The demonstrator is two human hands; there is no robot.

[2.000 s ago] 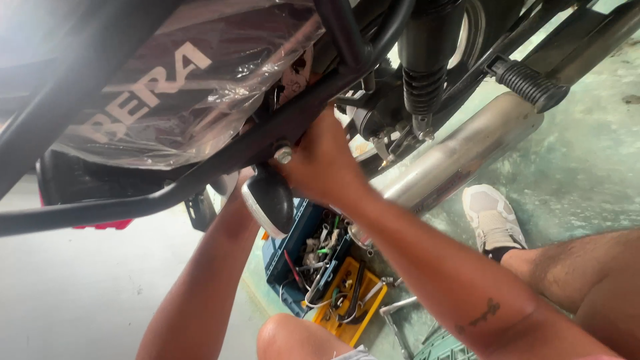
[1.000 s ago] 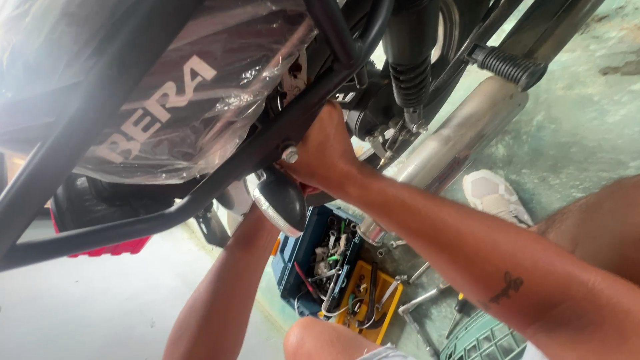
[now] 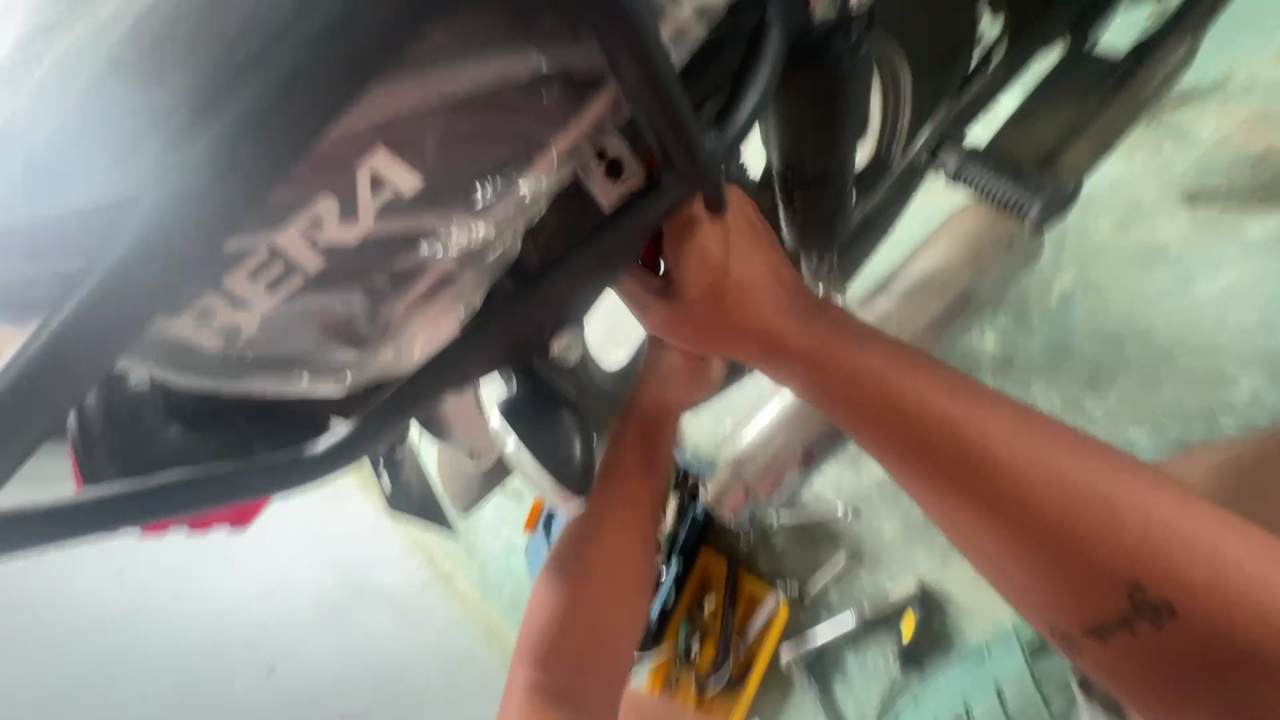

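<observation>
A motorcycle's body panel, wrapped in clear plastic and bearing the maker's name Bera, fills the upper left. A black tubular rail crosses in front of it. My right hand is beside and partly behind the rail, its fingers curled near a small red part; what it grips is hidden. Just below it my left hand reaches up under the rail, its fingers mostly out of sight. A metal bracket with a hole shows left of my right hand. The turn signal hangs below the rail. The view is blurred.
The silver exhaust pipe and a rubber footpeg lie to the right, past the shock absorber. On the floor below are a yellow tray of tools, a dark toolbox and a metal tool.
My left hand, hidden behind the turn signal before, now shows to the right of it, below my right hand. The bracket with the hole has come into clearer sight. The view has shifted closer.
</observation>
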